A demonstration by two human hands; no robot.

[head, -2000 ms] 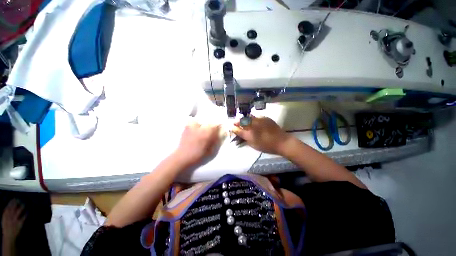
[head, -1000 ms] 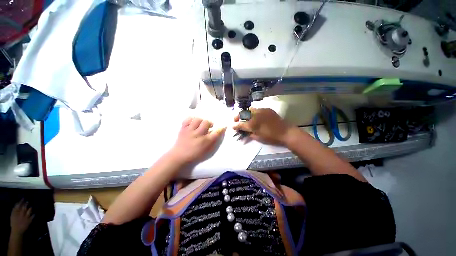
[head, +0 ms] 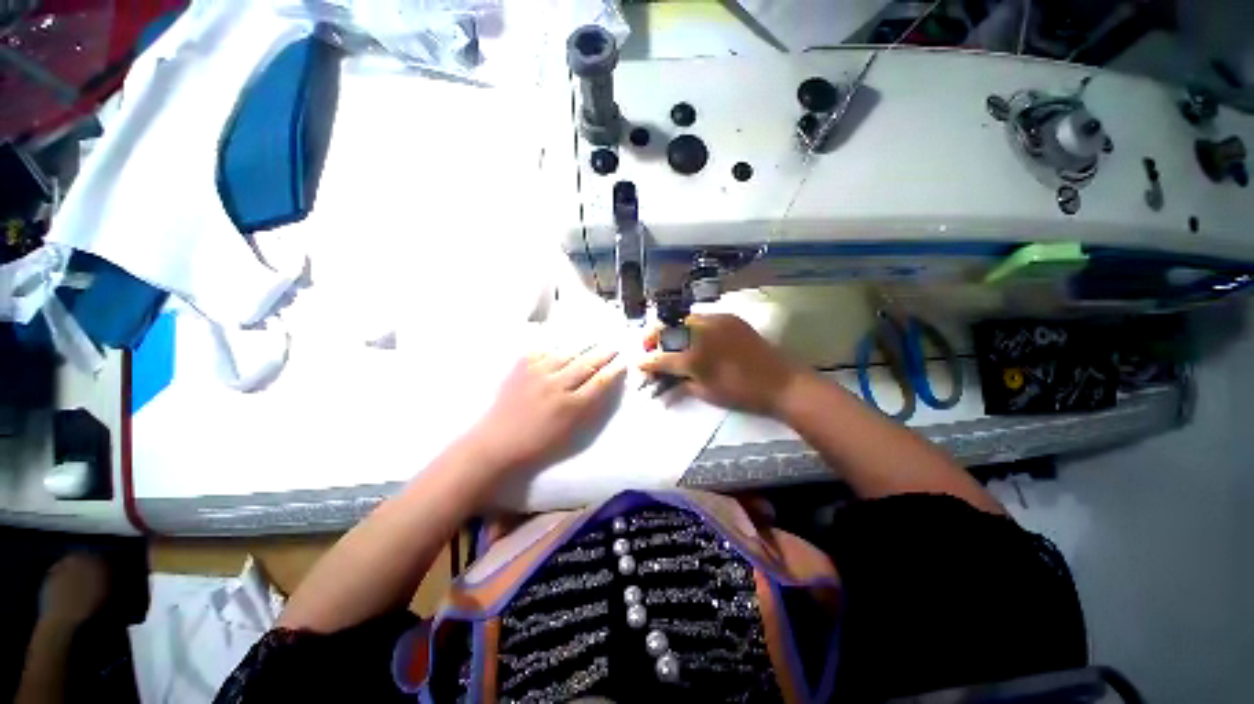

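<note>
A white fabric piece lies flat under the machine's needle area and reaches to the table's front edge. Its outline blends into the bright table. My left hand lies flat on it, left of the needle, fingers stretched toward the presser foot. My right hand is right beside the needle, fingers bent around small dark metal snips that point down and left. The needle and presser foot are partly lost in glare. The white sewing machine head stands above my hands.
Blue-handled scissors lie right of my right hand, beside a black patterned pouch. White cut pieces with blue panels are heaped at left. White fabric hangs below the table edge. Another person's hand shows at lower left.
My left hand's fingers, curled a second ago, are now stretched out flat toward the needle. My right hand stays beside the needle with the snips. The whole view has shifted slightly.
</note>
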